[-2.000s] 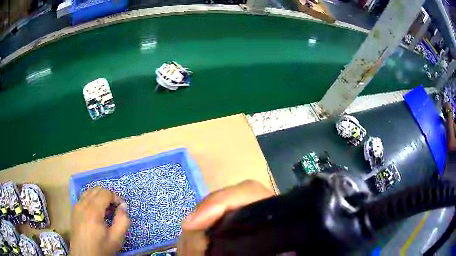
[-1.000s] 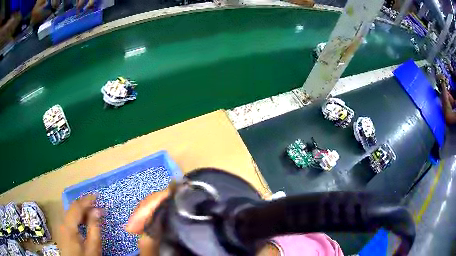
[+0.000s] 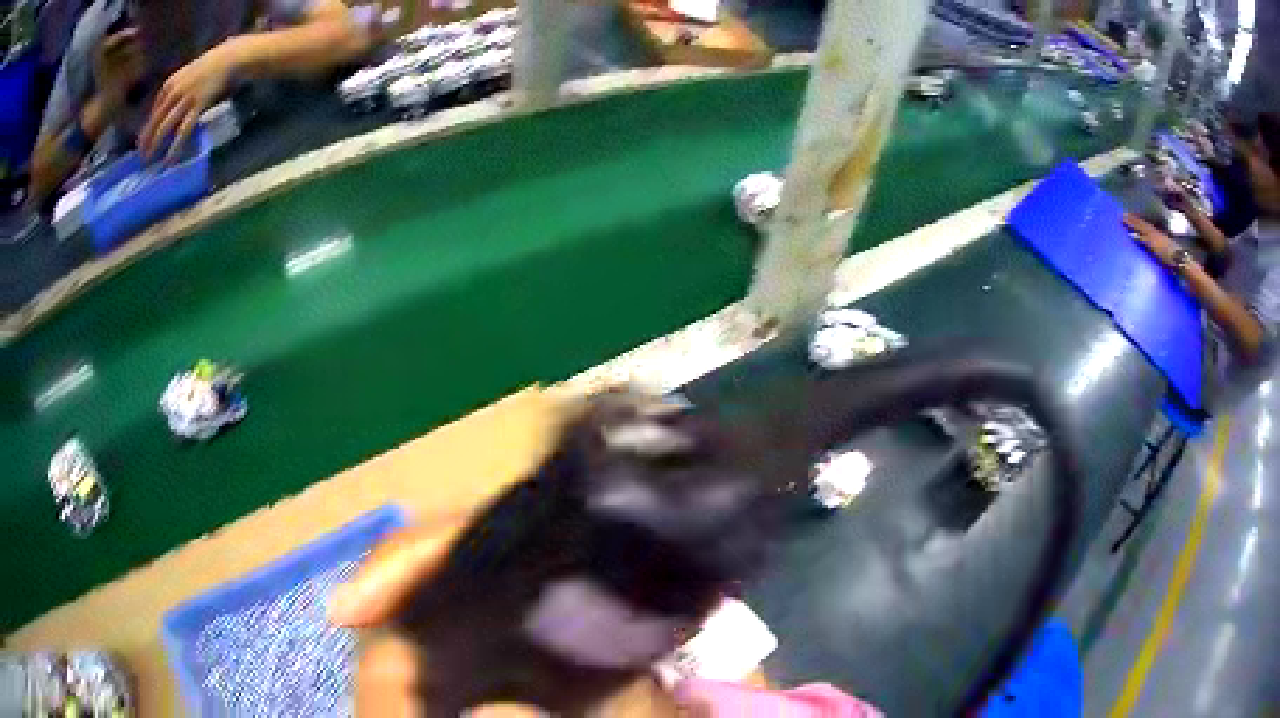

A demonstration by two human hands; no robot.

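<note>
My right hand (image 3: 386,631) is shut on the electric screwdriver (image 3: 562,547), a thick black tool blurred in the lower middle, with its cable arching right. A pink sleeve (image 3: 786,699) shows at the bottom edge. The tool hides its own tip and part of my hand. My left hand is not in view. The light-blue screw tray (image 3: 183,642) holds a mass of tiny silvery-blue screws (image 3: 274,645) and lies on the cardboard (image 3: 477,442), left of my right hand. A white piece (image 3: 733,640) shows beside the tool; I cannot tell what it is.
Units lie bottom left (image 3: 70,687), on the green belt (image 3: 463,281), and on the dark bench (image 3: 870,561) at right. A rusty white pillar (image 3: 828,154) stands at the belt's edge. A blue panel (image 3: 1109,288) lies far right. People's hands show across the belt and far right.
The view has swung right. My left hand has left the picture from over the screw tray. The screwdriver remains in my right hand. Belt units now appear farther left and lower.
</note>
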